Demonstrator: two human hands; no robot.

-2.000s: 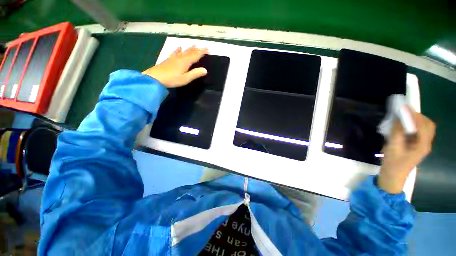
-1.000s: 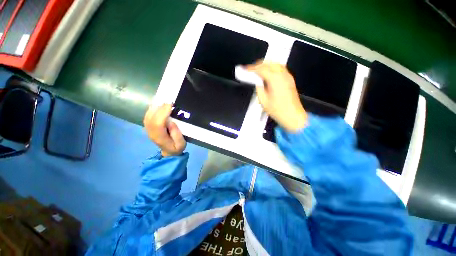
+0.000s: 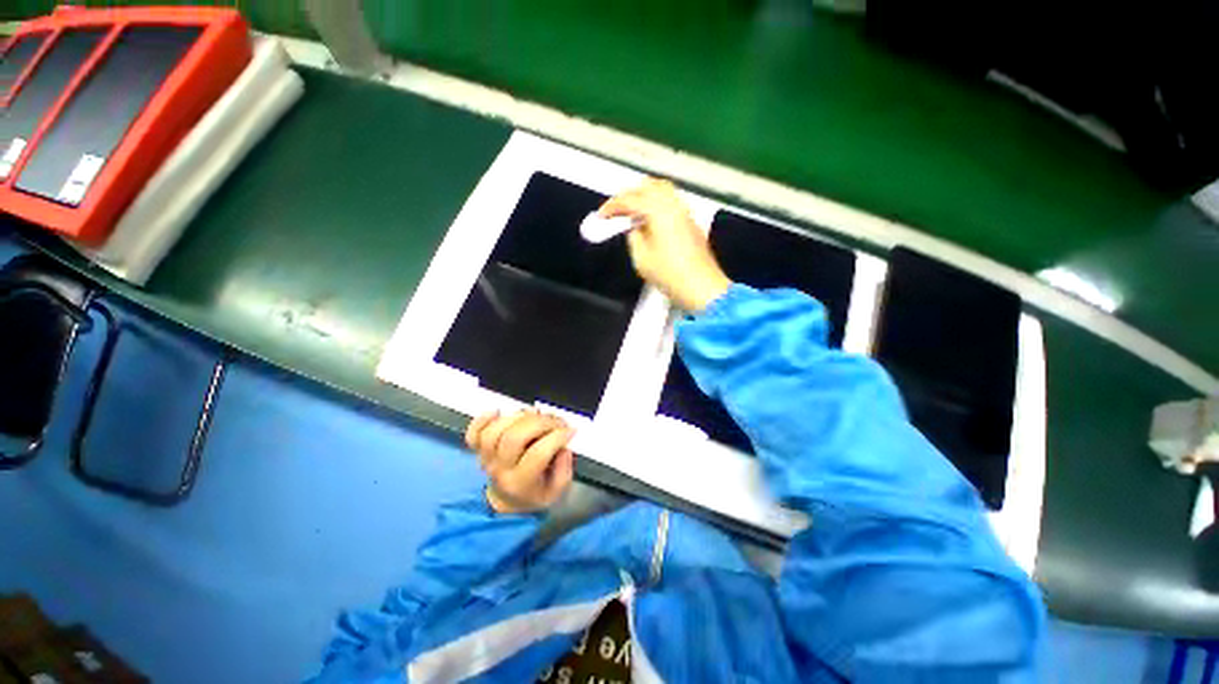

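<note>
A white foam tray (image 3: 455,281) lies on the dark green bench with three black panels in it. My right hand (image 3: 666,241) is over the upper right of the left panel (image 3: 542,314) and holds a small white wipe (image 3: 608,226) on or just above its surface. The middle panel (image 3: 782,267) is partly covered by my right sleeve. The right panel (image 3: 949,361) looks slightly tilted in its recess. My left hand (image 3: 521,458) rests with curled fingers at the tray's front edge, below the left panel.
A red foam tray (image 3: 167,114) with grey panels sits on white trays (image 3: 214,167) at the left. A pale rail (image 3: 468,100) runs behind, with the green belt (image 3: 602,67) beyond. A black mass (image 3: 1069,67) is at the top right. Black metal chair frames (image 3: 147,428) stand lower left.
The view has shifted. My right hand stays over the left panel with the wipe, nearer its upper right corner. My left hand has moved right along the tray's front edge.
</note>
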